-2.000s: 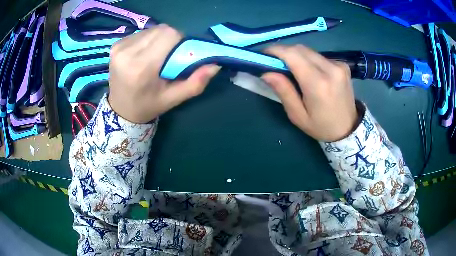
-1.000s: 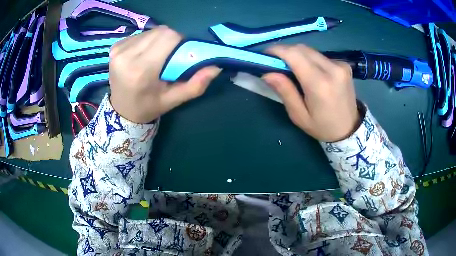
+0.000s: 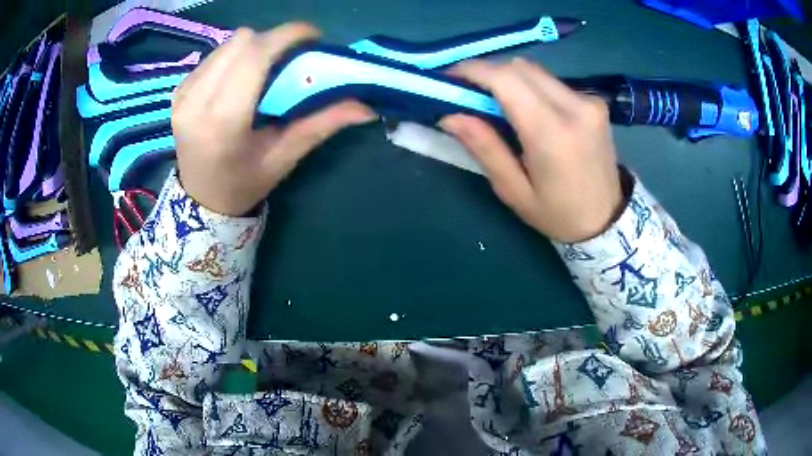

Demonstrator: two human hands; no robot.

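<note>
A curved handheld device body (image 3: 356,78), light blue and black, is held level above the mat between both hands. My left hand (image 3: 240,125) grips its wide end, thumb along the lower edge. My right hand (image 3: 552,147) grips its narrow end, fingers above and thumb below; that tip is hidden in the hand. A white flat strip (image 3: 432,145) shows below the device, its right end hidden by my right hand. A second blue and black device body (image 3: 481,49), with a pointed black end, lies behind, partly covered by the held one.
An electric screwdriver (image 3: 668,104) lies right of my right hand. Tweezers (image 3: 746,214) lie near the black cord. Red-handled scissors (image 3: 132,214) are at left. Device pieces (image 3: 133,93) lie at upper left, more stand at both sides. A blue bin (image 3: 726,9) is at upper right.
The whole view has shifted slightly, with the bench things a little further left and up. The held device is slightly more tilted, its right end lower. Both hands keep their grip.
</note>
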